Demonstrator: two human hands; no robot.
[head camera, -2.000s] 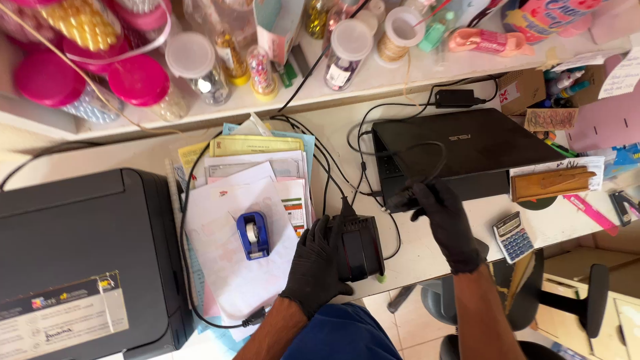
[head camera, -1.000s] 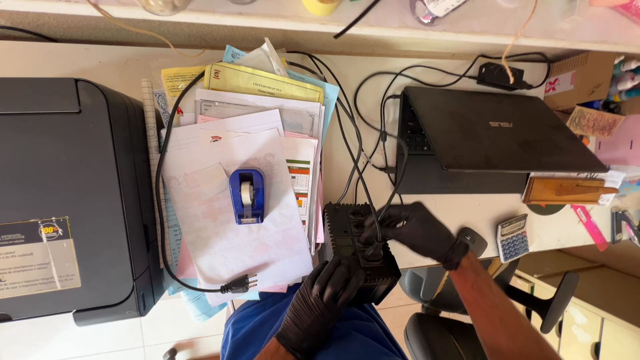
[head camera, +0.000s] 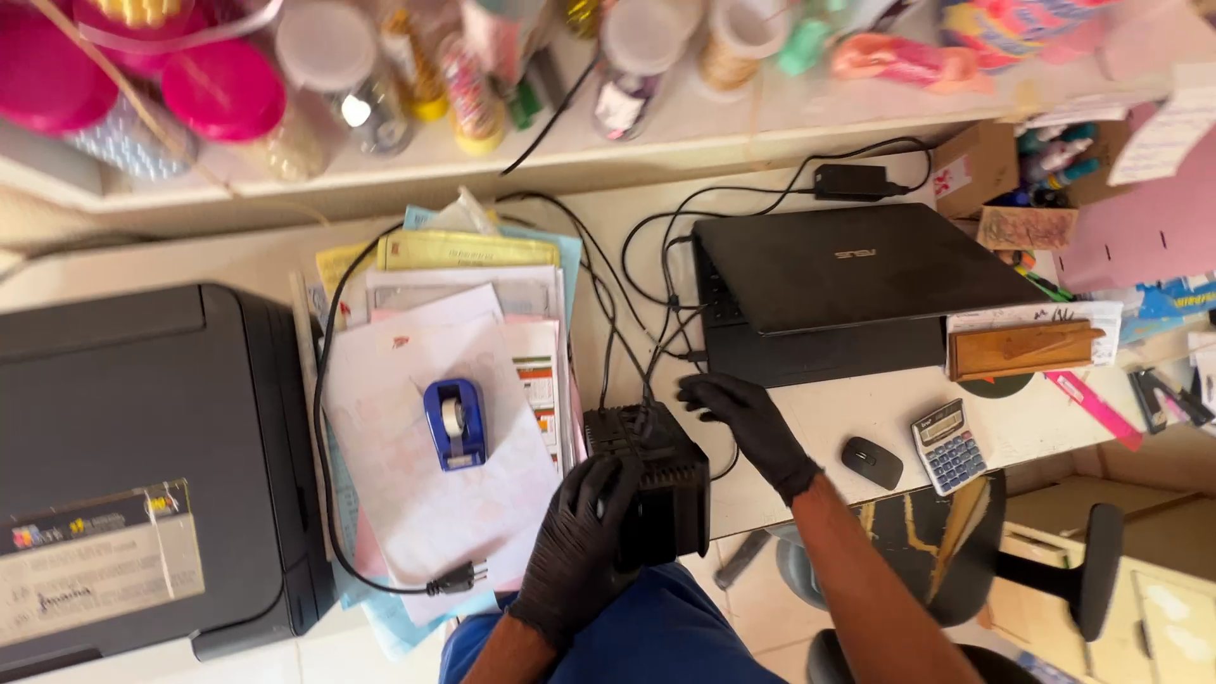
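Note:
My left hand (head camera: 581, 541), in a black glove, grips the near left side of a black power unit with outlets (head camera: 655, 475) at the desk's front edge. Cables run into the top of the unit, one through a black plug (head camera: 648, 418). Also gloved in black, my right hand (head camera: 746, 427) hovers just right of the unit with its fingers apart and nothing in them. A loose power cord ends in a pronged plug (head camera: 458, 578) on the papers (head camera: 427, 513), left of my left hand. Behind my right hand lies a partly closed ASUS laptop (head camera: 845, 266).
A black printer (head camera: 142, 427) stands at the left. On the papers sits a blue tape dispenser (head camera: 456, 423). A mouse (head camera: 872, 463) and calculator (head camera: 950, 446) lie right of my right hand. Jars line the shelf (head camera: 475, 171) above; a chair (head camera: 950, 551) is below.
My right hand was on a plug at the unit's top one second ago; it has let go and moved right. My left hand stays at the unit. The view has shifted.

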